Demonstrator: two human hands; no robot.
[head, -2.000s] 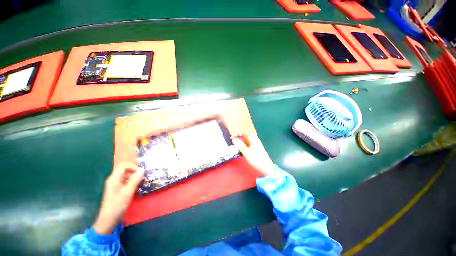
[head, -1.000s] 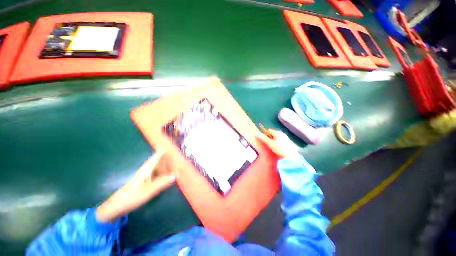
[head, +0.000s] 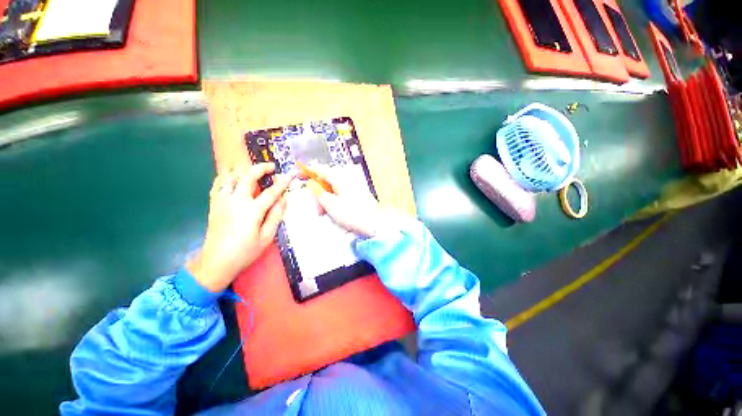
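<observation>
An open tablet (head: 329, 256) lies on a red-orange foam pad (head: 325, 341) in front of me, its board end away from me and its white battery block nearer. My right hand (head: 346, 207) holds an orange pointed stick (head: 315, 176) over the board's near edge; the exact tip contact is hard to see. My left hand (head: 244, 211) rests over the tablet's left side, fingertips near the board edge and close to the stick's tip. Whether the left fingers pinch anything small is hidden.
A light-blue fan (head: 539, 148), a mauve oblong case (head: 503, 188) and a tape roll (head: 573, 199) stand to the right. Tablets on red pads lie at the upper left (head: 163, 49) and upper right (head: 561, 61). Stacked red pads (head: 704, 122) are at the far right.
The pad and tablet have turned so the board end points away from me. Both hands have moved from the pad's sides onto the tablet, the stick now over the board.
</observation>
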